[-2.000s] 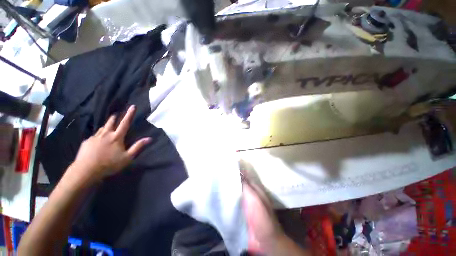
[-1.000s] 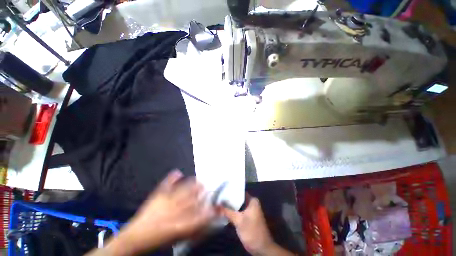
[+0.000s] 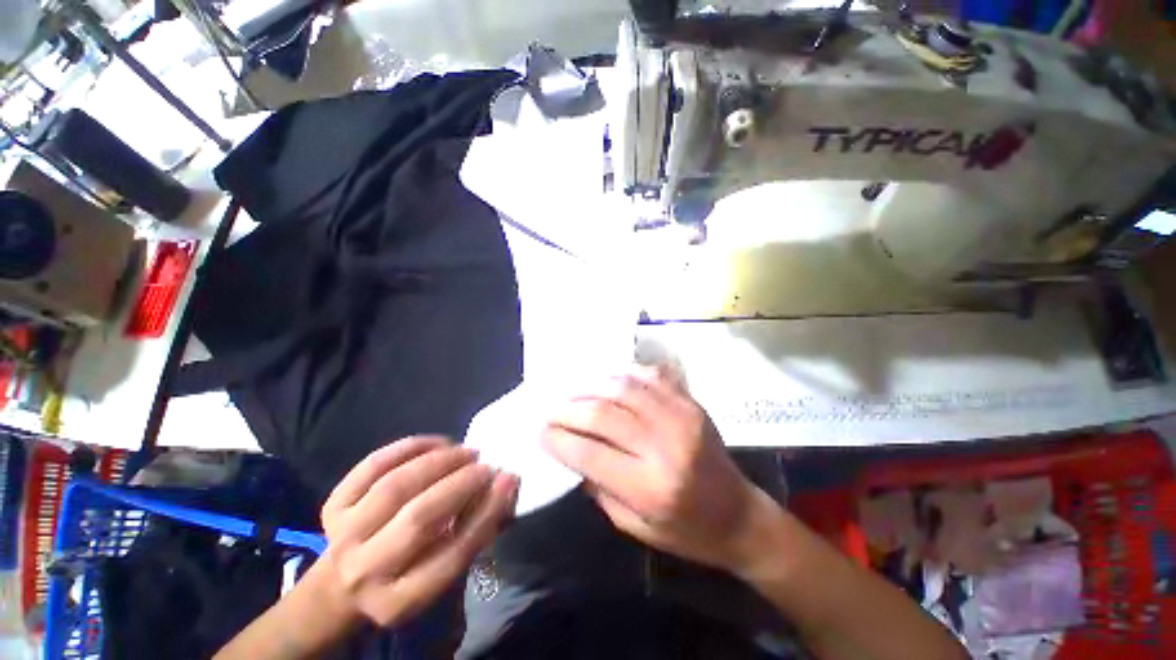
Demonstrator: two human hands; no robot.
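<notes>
The white facing piece (image 3: 557, 310) runs from the presser foot area (image 3: 655, 219) down to the table's front edge, its lower end turned up between my hands. The black garment body (image 3: 387, 277) lies heaped to its left. My left hand (image 3: 419, 526) pinches the lower left edge of the white piece with its fingertips. My right hand (image 3: 651, 454) is on the white piece, fingers over its lower right part. A thin dark line shows on the white cloth left of the needle area. Glare hides where the cloth meets the foot.
The sewing machine head (image 3: 890, 148) stands at the right over the cream bed. Black-handled scissors (image 3: 1126, 338) lie on the table at the far right. A red basket of scraps (image 3: 1122, 516) is at lower right, a blue basket (image 3: 78, 554) at lower left, and a red case (image 3: 164, 289) at left.
My left hand has moved left and down from the white piece's middle. My right hand has moved up onto the cloth. The lower end of the white piece has been raised and turned.
</notes>
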